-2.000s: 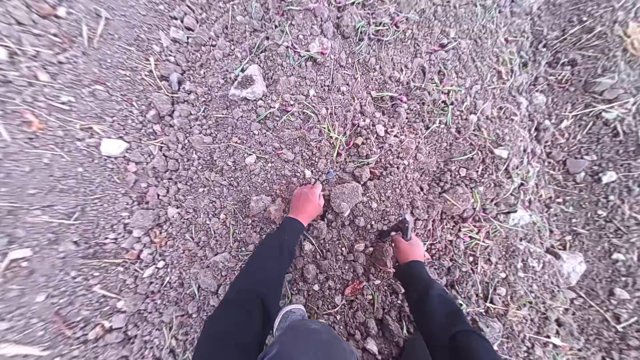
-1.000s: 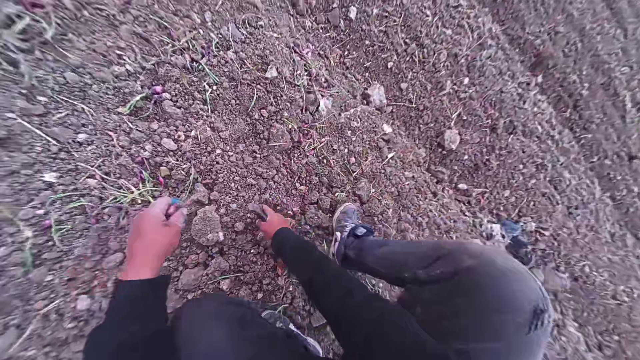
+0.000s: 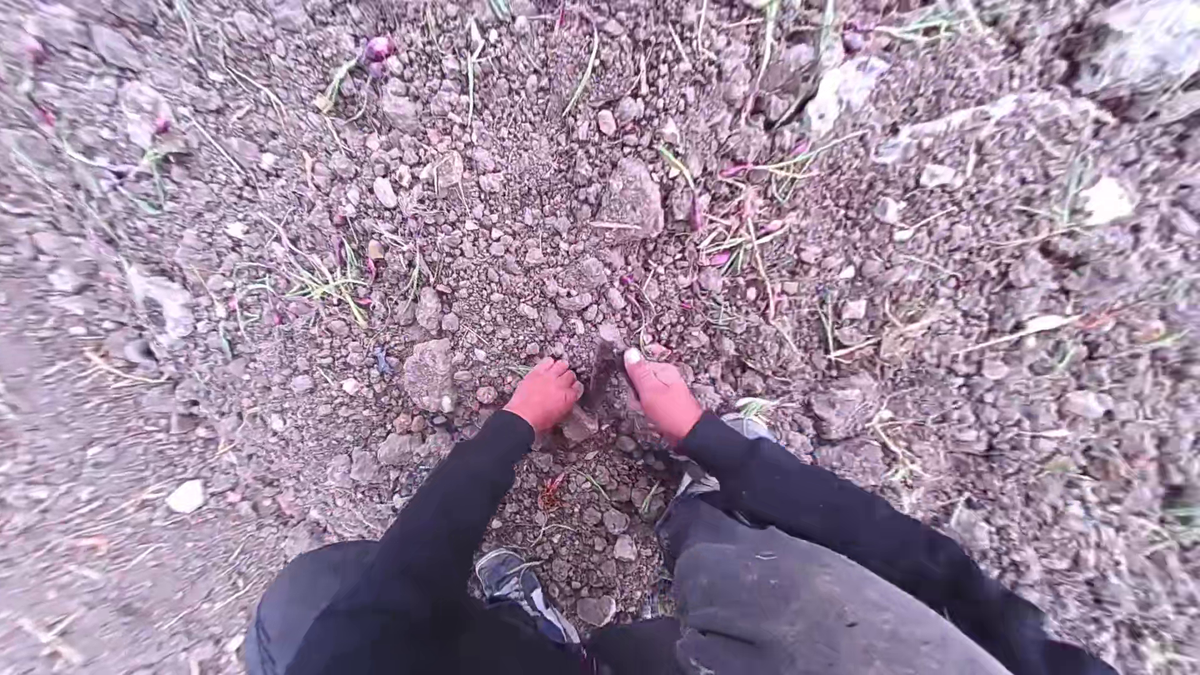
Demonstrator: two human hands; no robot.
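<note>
My right hand [image 3: 662, 397] is closed round the handle of a dark hand tool [image 3: 603, 367], whose flat end lies against the soil between my hands; its exact kind is not plain. Just left of it, my left hand [image 3: 547, 394] is low at the ground with its fingers curled down, and whether it holds anything is hidden. A brownish clod [image 3: 577, 425] lies under and between the hands. Beyond them, a red onion with green leaves [image 3: 720, 257] and another purple onion bulb [image 3: 379, 50] lie on the soil.
A large clod [image 3: 430, 375] sits left of my left hand and a bigger stone [image 3: 634, 199] farther ahead. A sneaker [image 3: 525, 592] stands between my knees. Pale rocks [image 3: 844, 92] and onion leaves [image 3: 328, 286] lie scattered over the stony ground.
The view has swung round strongly. My hands, apart one second ago, are now close together at the soil, with the tool between them.
</note>
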